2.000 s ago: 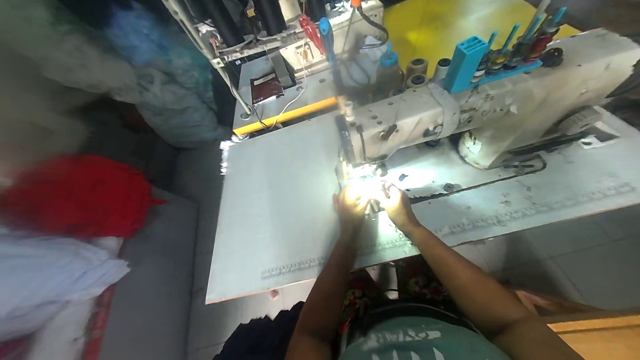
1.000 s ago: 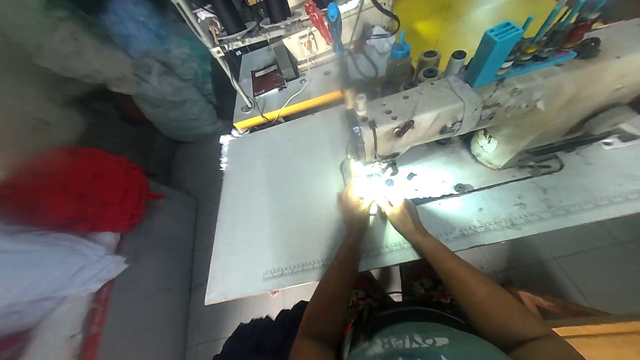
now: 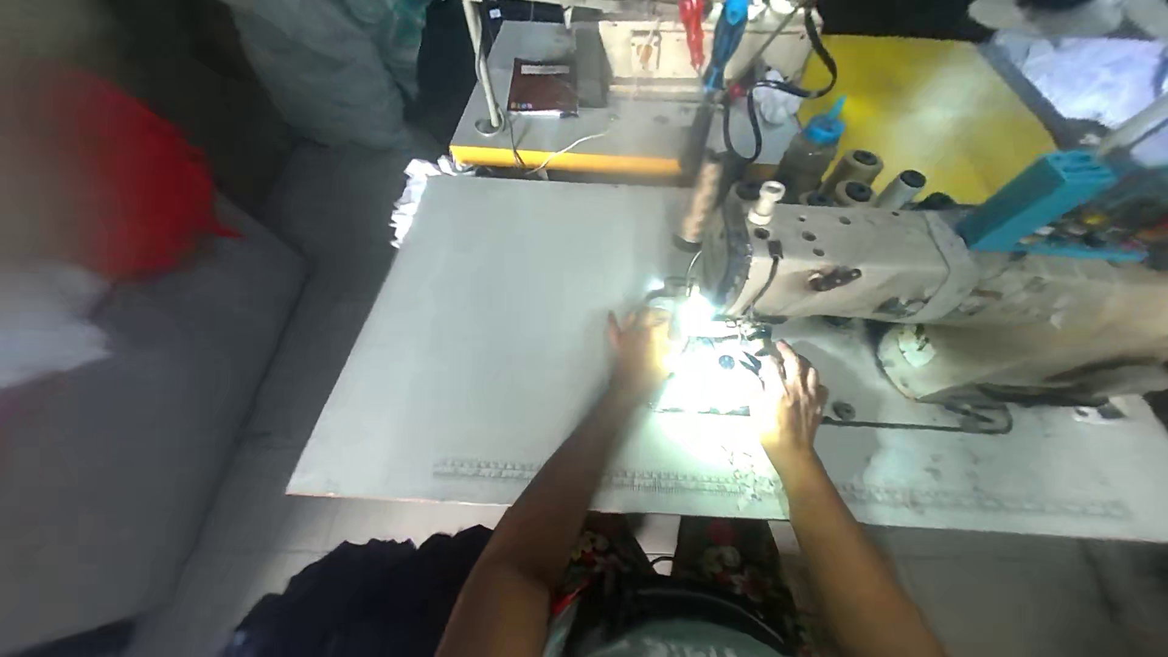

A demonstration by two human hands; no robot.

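Note:
An industrial sewing machine [image 3: 849, 260] stands on a pale worktable [image 3: 493, 319], its needle area washed out by a bright lamp [image 3: 695, 310]. Left of the needle, my left hand [image 3: 641, 351] rests low over the tabletop with its fingers apart. On the other side, my right hand [image 3: 792, 392] lies by the lit plate, fingers bent and partly lost in glare. A small dark round piece [image 3: 726, 362] shows between the hands. Whether either hand touches or holds cloth cannot be made out in the glare.
Behind stand a second table with a yellow edge [image 3: 584, 162], a blue-capped bottle [image 3: 812, 146], thread cones [image 3: 856, 172] and a blue holder [image 3: 1036, 201]. Red cloth [image 3: 146, 173] lies at left; dark cloth [image 3: 365, 593] is below the table. A printed ruler [image 3: 639, 479] runs along the front edge.
My hands were close together at the needle in both earlier frames; now they are apart, the left on the left side and the right on the right side of the lit spot.

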